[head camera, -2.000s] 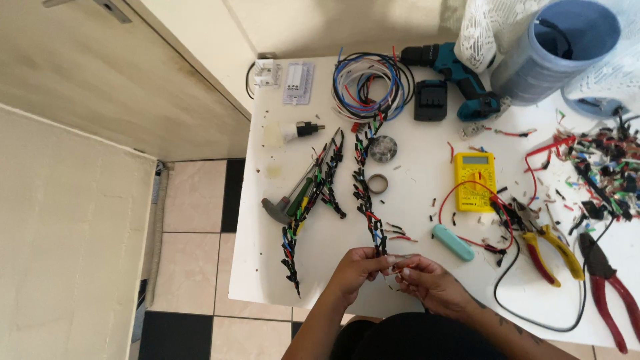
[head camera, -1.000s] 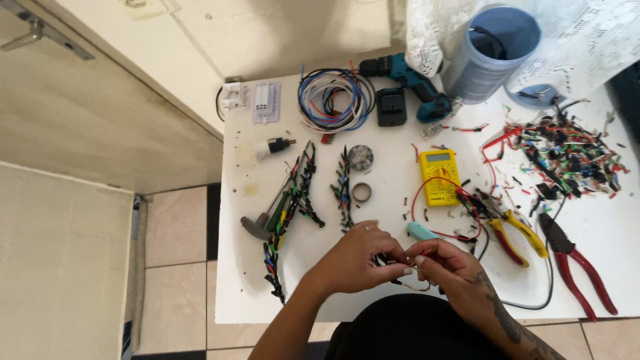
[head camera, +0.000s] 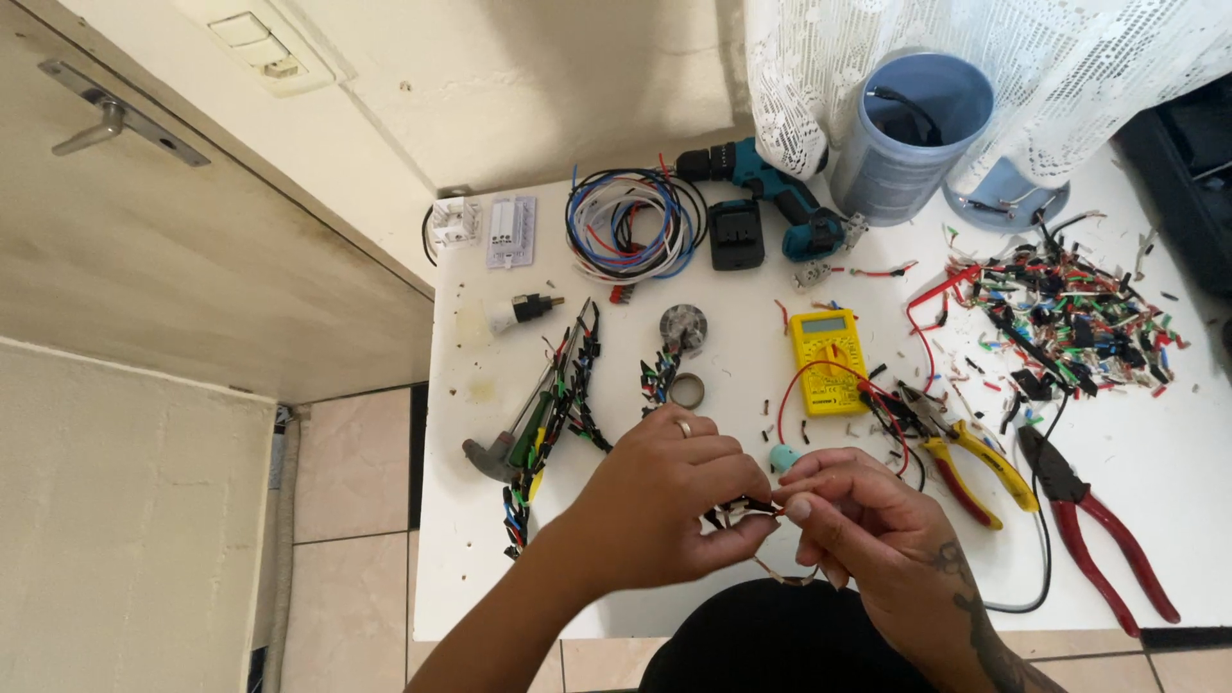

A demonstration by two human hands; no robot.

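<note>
My left hand (head camera: 674,500) grips the lower end of a chain of short taped wires (head camera: 659,375), whose upper part shows beyond the knuckles. Fingertips of my right hand (head camera: 857,525) pinch a thin wire end (head camera: 778,512) close to the left thumb. A thin pale wire (head camera: 784,576) loops below both hands. Just behind the right fingers lies a turquoise object (head camera: 784,457), partly hidden. Another chain of taped wires (head camera: 582,375) lies to the left, by a screwdriver (head camera: 529,428). A roll of tape (head camera: 686,390) rests beside the held chain.
Around the hands are a yellow multimeter (head camera: 830,371), yellow-red pliers (head camera: 972,467), red-handled cutters (head camera: 1088,529) and a heap of wire scraps (head camera: 1078,322). Farther back stand a wire coil (head camera: 635,226), a battery pack (head camera: 736,236), a cordless drill (head camera: 770,188) and a blue bin (head camera: 895,159).
The held chain's visible part has shortened as it was drawn toward my body. My left hand now covers more of it, palm down. The view has shifted.
</note>
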